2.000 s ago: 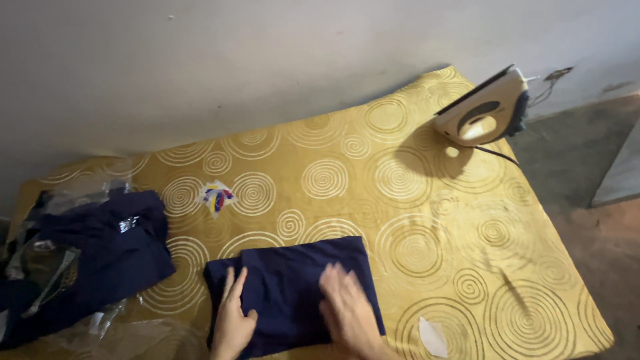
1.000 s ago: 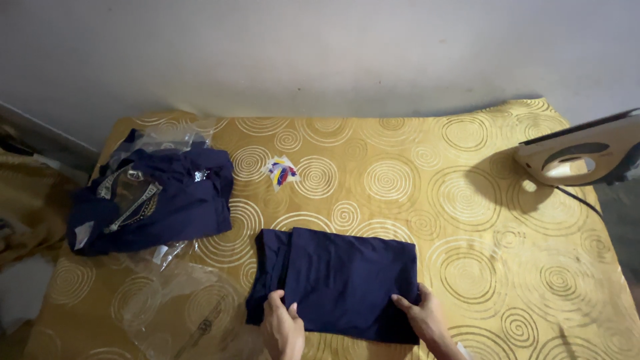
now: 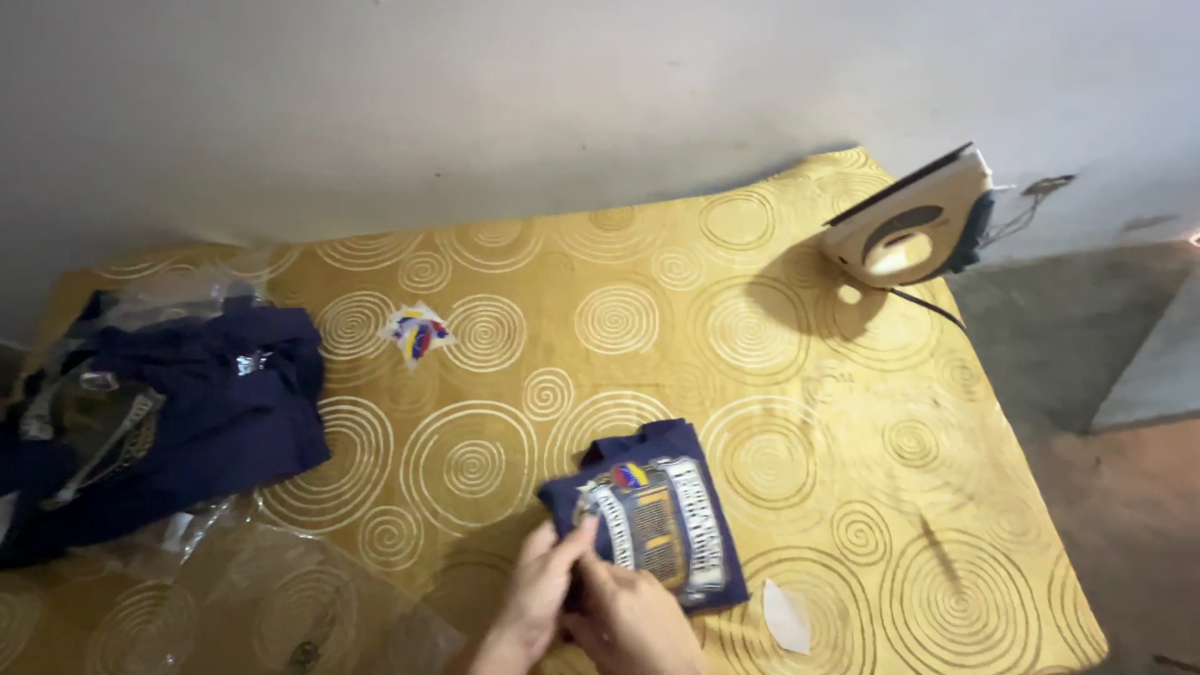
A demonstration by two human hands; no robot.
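A navy garment [image 3: 708,497], folded into a small bundle with a printed emblem facing up, rests near the front of the table. My left hand [image 3: 544,586] and my right hand [image 3: 628,600] meet at its lower left edge and grip the cloth there; the fingertips are partly hidden. Further left lies a looser pile of navy garments [image 3: 225,403] with clear plastic around it. Small stickers or transfers [image 3: 419,333] in yellow, blue and red sit between the pile and the wall. A scrap of white paper [image 3: 786,616] lies just right of the folded garment.
A clothes iron [image 3: 914,220] stands at the back right corner, its black cord [image 3: 928,307] running off the table's right edge. Clear plastic film [image 3: 262,581] spreads over the front left of the gold patterned tablecloth [image 3: 619,323]. A wall [image 3: 562,103] rises behind the table.
The navy garment was a wide, plain rectangle under my hands; it is now a smaller bundle with the print showing. My hands have come together from its two sides. The view has shifted.
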